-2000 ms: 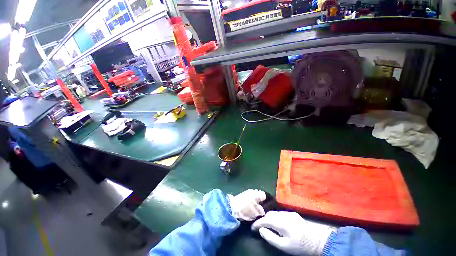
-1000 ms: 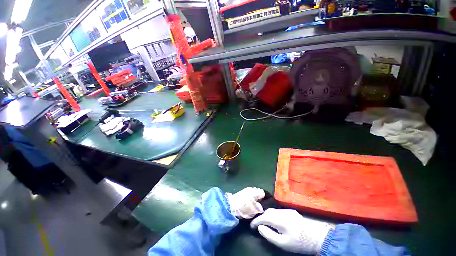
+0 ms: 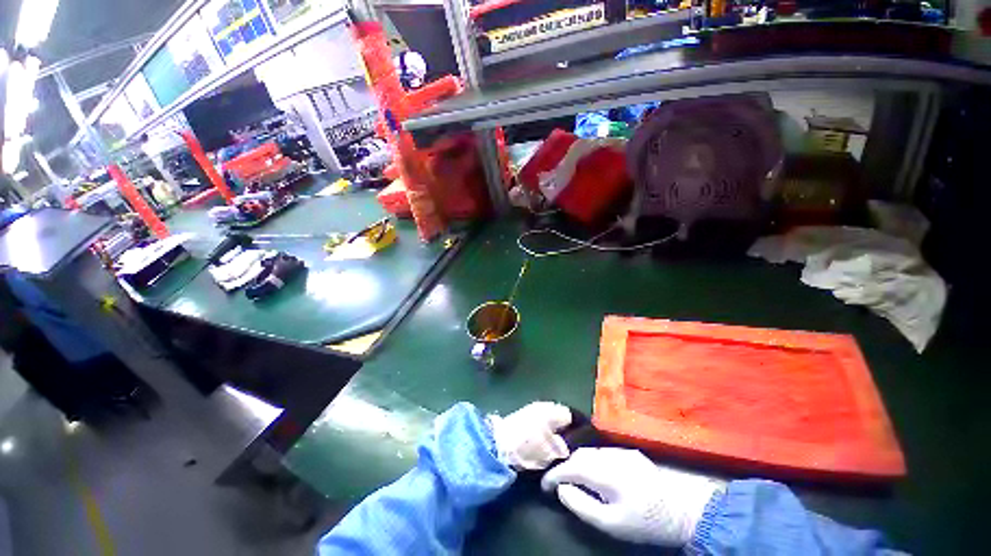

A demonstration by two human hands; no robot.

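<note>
My left hand (image 3: 532, 434), in a white knit glove, rests on the green bench at the lower middle, its fingers curled by a small dark object (image 3: 578, 432). My right hand (image 3: 625, 491), also in a white glove, lies just right of it, its fingertips near the left fingers. Whether either hand grips the dark object cannot be told. The red-orange board fixture (image 3: 750, 400) lies flat and empty beyond my right hand. A small metal cup (image 3: 492, 332) with amber contents and a thin yellowish stick (image 3: 519, 282) stands beyond my left hand.
At the bench rear are a red object (image 3: 592, 179), a white cable loop (image 3: 587, 248), a dark purple fan (image 3: 704, 163) and a crumpled white cloth (image 3: 878, 280). An overhead shelf (image 3: 695, 78) crosses above. Dark and white gloves (image 3: 255, 269) lie on the bench to the left.
The view has shifted slightly, so the bench things sit a little higher and further left. My hands have barely moved.
</note>
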